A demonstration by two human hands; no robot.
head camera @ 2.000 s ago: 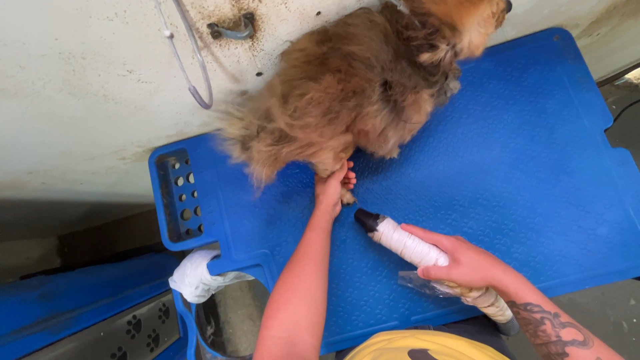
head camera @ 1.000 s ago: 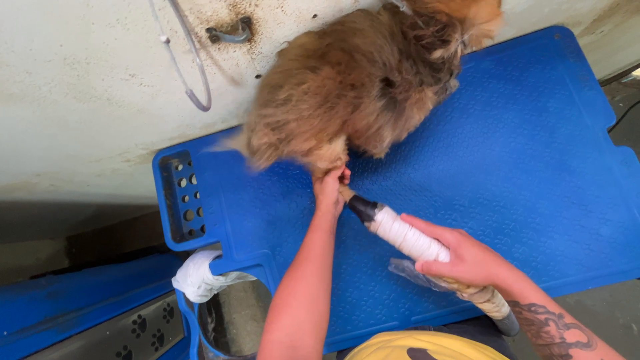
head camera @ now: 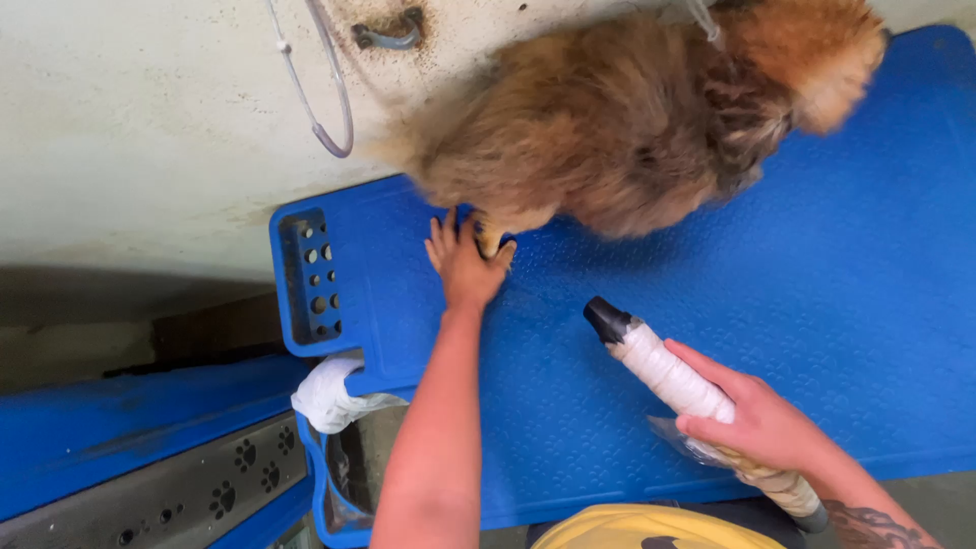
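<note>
A long-haired brown dog (head camera: 579, 130) stands on the blue plastic grooming table (head camera: 839, 320), its head toward the upper right. My left hand (head camera: 469, 263) lies by the dog's hind paw (head camera: 488, 238), fingers spread, the paw between thumb and forefinger; no closed grip shows. My right hand (head camera: 751, 415) is wrapped around a dryer hose (head camera: 671, 374) bound in white tape, with a black nozzle (head camera: 608, 320) that points up and left toward the dog's hind legs. The nozzle is apart from the dog.
A pale stained wall (head camera: 152, 137) runs behind the table, with a metal handle (head camera: 389, 34) and a hanging clear tube (head camera: 339, 91). Left of the table are a perforated tray (head camera: 311, 278), a white plastic bag (head camera: 332, 396) and a blue structure with a paw-print panel (head camera: 221, 488).
My left hand has let go of the hind leg and now lies spread beside the paw. The nozzle, close to the paw one second ago, has moved away from it.
</note>
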